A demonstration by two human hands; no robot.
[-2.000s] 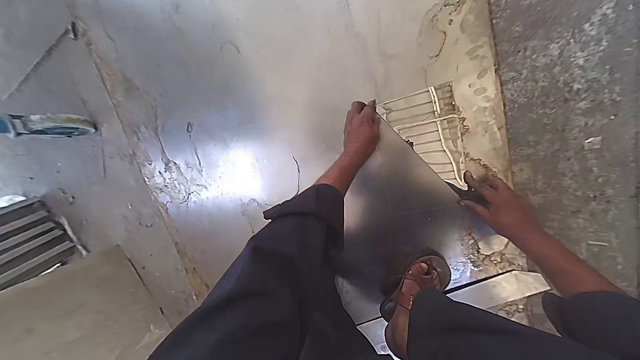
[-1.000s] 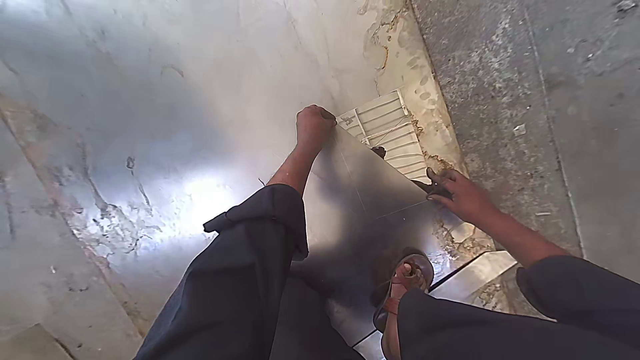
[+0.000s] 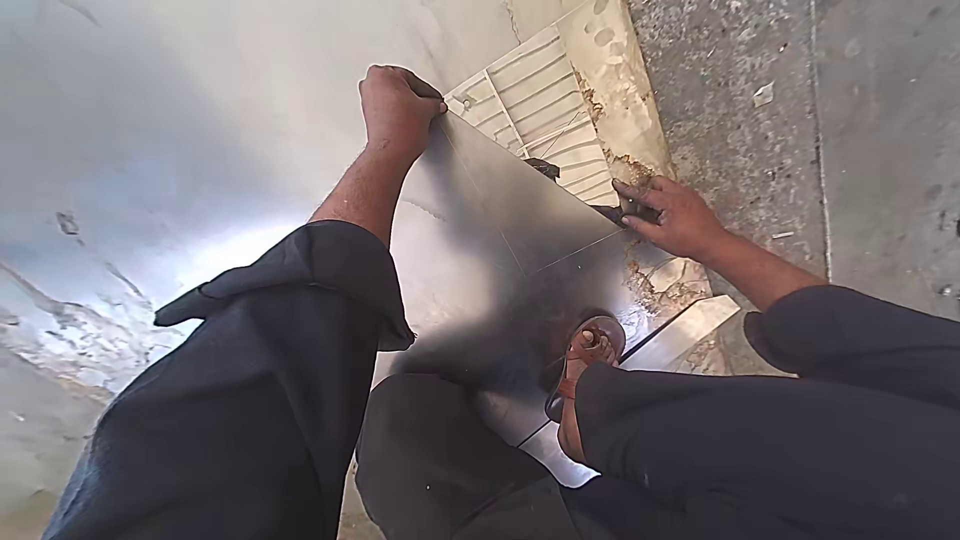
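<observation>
A thin, shiny sheet of metal (image 3: 555, 225) lies on the floor, with scribed lines across its corner. My left hand (image 3: 397, 105) pinches its upper corner, fingers bent over the edge. At the sheet's right corner, my right hand (image 3: 671, 217) has thumb and fingers around a dark thing (image 3: 609, 214) that I cannot make out. Beyond the sheet's slanting edge, a pale ribbed panel or grate (image 3: 540, 105) is partly covered by the sheet. Another dark object (image 3: 544, 169) pokes out along that edge, between my hands.
My sandalled foot (image 3: 589, 352) rests on the sheet. A pale metal strip (image 3: 686, 330) lies beside it at the lower right. A raised, chipped ledge (image 3: 619, 82) borders rough grey concrete (image 3: 727, 97) on the right. Small scraps (image 3: 763, 94) lie on that concrete.
The view has shifted and come closer. Both hands remain at the same two corners of the sheet. A dark thing now shows along the edge between them, not plain in the oldest frame.
</observation>
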